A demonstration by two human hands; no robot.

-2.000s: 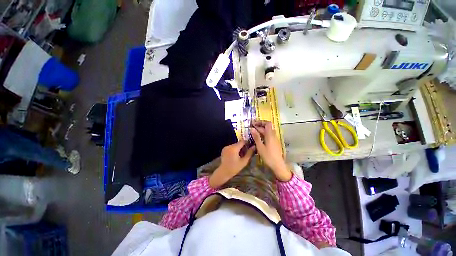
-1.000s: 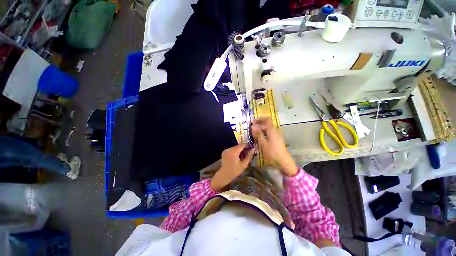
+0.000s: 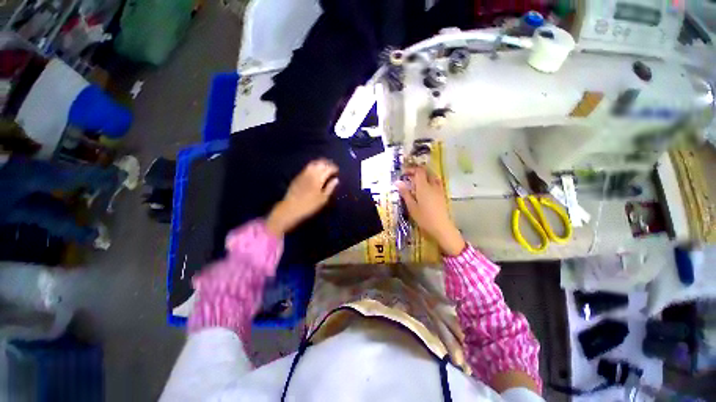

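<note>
The black garment panel [image 3: 259,184] lies flat to the left of the needle, over the blue crate. My left hand [image 3: 306,192] is over the panel with its fingers curled; blur hides whether it pinches the cloth. My right hand [image 3: 425,200] is at the presser foot and needle area [image 3: 400,161] of the cream-white sewing machine [image 3: 502,90], fingertips close to the metal parts. Whether it holds anything there cannot be seen. A shiny strip [image 3: 403,232] and yellow tape with black letters [image 3: 378,250] show just below the needle area.
Yellow-handled scissors [image 3: 531,224] lie on the bed at right, beside slim dark tools. The blue crate [image 3: 174,235] stands at left. A white thread spool [image 3: 551,49] sits on the machine head. Crumpled black cloth [image 3: 310,86] lies behind. A white side table [image 3: 585,369] is at lower right.
My left hand has moved left and up from beside my right hand onto the black panel. My right hand is slightly higher by the needle. The small dark piece between my fingertips no longer shows.
</note>
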